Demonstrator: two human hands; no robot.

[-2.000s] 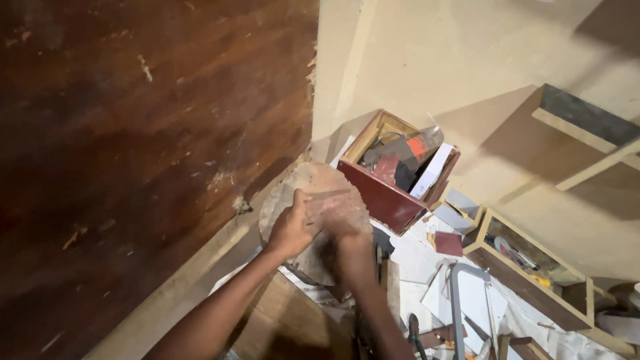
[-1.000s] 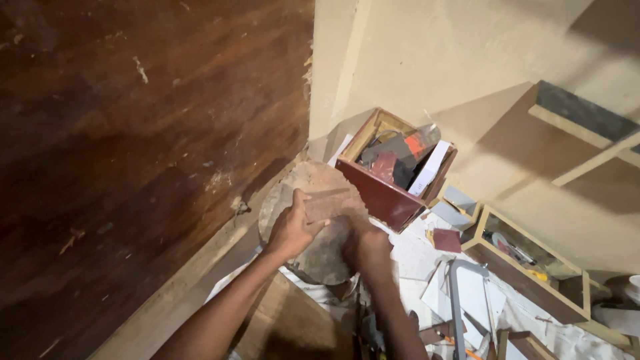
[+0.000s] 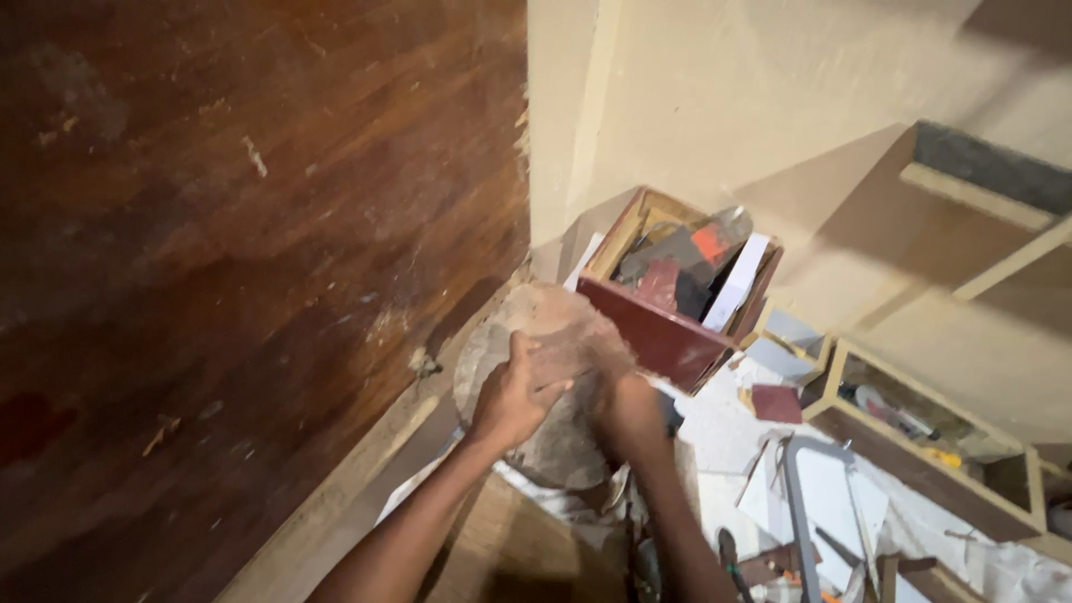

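A round, worn slab (image 3: 557,456), of stone or wood, lies below the wall corner with dust over its top. My left hand (image 3: 512,402) rests over it, thumb and fingers around the near end of a flat reddish-brown piece (image 3: 557,360). Beside the far end of that piece is my right hand (image 3: 624,410), curled and blurred by motion. Whether it grips anything is hidden by the blur.
Behind the slab, a dark red wooden box (image 3: 653,335) holds mixed items. To the right are a hacksaw (image 3: 800,511), a wooden-framed tray (image 3: 921,469), a dark red square piece (image 3: 777,403) and white sheets. A brown wooden panel (image 3: 251,251) stands on the left.
My right hand has shifted slightly over the right side of the slab and is blurred. My left hand keeps its place on the reddish-brown piece.
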